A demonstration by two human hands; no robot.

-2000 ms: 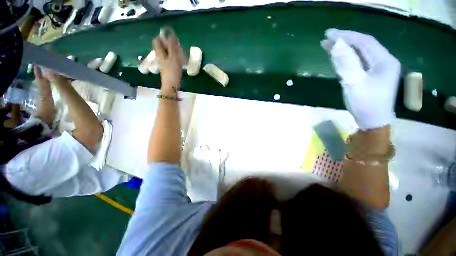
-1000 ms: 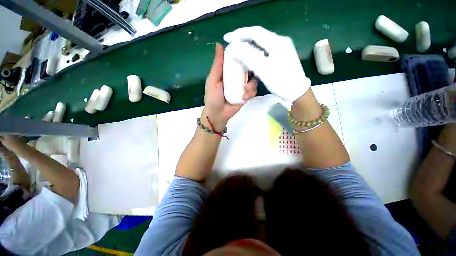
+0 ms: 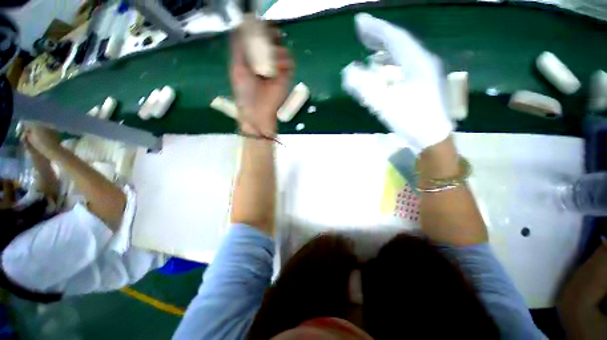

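My bare left hand [image 3: 258,86], blurred, holds a white device [image 3: 259,50] over the green conveyor belt [image 3: 319,53]. My right hand [image 3: 403,83], in a white glove, is over the belt with thumb and fingers apart; I see nothing held in it. Another white device [image 3: 293,102] lies on the belt just right of my left hand, and one [image 3: 458,95] lies beside the glove. A sticker sheet with small red marks [image 3: 406,202] lies on the white table, with a grey-green pad [image 3: 404,166] on it, partly behind my right wrist.
More white devices [image 3: 558,72] lie along the belt on both sides. A grey metal bar [image 3: 86,121] crosses the left. A person in white [image 3: 73,249] works at left; another arm [image 3: 584,292] shows at lower right. A clear bottle [image 3: 589,194] lies by a dark tray at right.
My hands were together around a white device one second ago. They have parted: my left hand moved left and away over the belt with a device, and my gloved hand moved right and opened.
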